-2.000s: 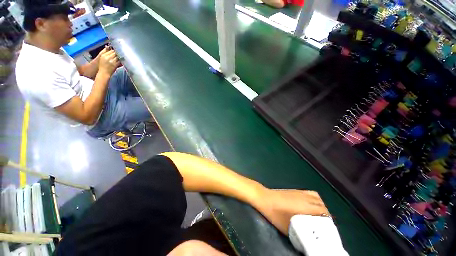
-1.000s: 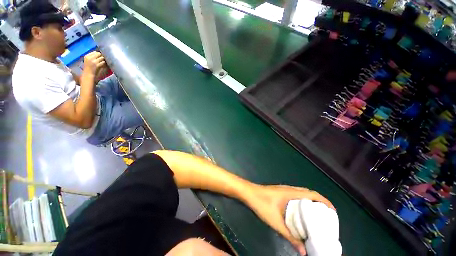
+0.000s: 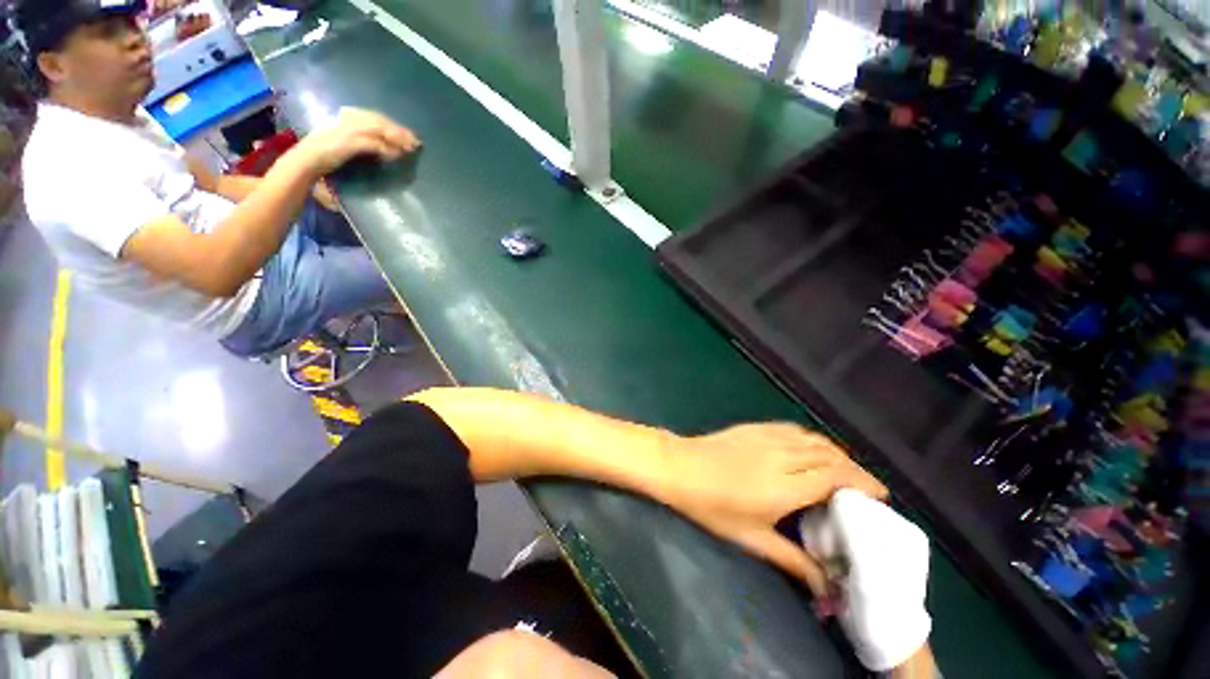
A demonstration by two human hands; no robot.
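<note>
My left hand [image 3: 763, 484], bare, reaches over the bench from a black sleeve, with its fingers bent around the top of my gloved right hand. My right hand [image 3: 882, 577] wears a white glove. A small pinkish and dark part [image 3: 829, 600] shows at the glove's left edge, by my left thumb; it is mostly hidden and I cannot tell its shape. What my left fingers grip is hidden. A black compartment tray [image 3: 743, 299] on the right bears rows of pink, yellow, teal and blue binder clips [image 3: 951, 303] with silver wire handles.
A small dark glossy object [image 3: 522, 243] lies on the green bench [image 3: 458, 186]. A seated person in a white shirt [image 3: 173, 226] has a hand over the bench's left edge. A white post [image 3: 581, 100] rises from the bench rail. More clips fill the upper right.
The dark glossy object now lies on the bench. The seated person's hand has reached onto the bench. My left fingers now lie over the top of the glove, and the pinkish part shows.
</note>
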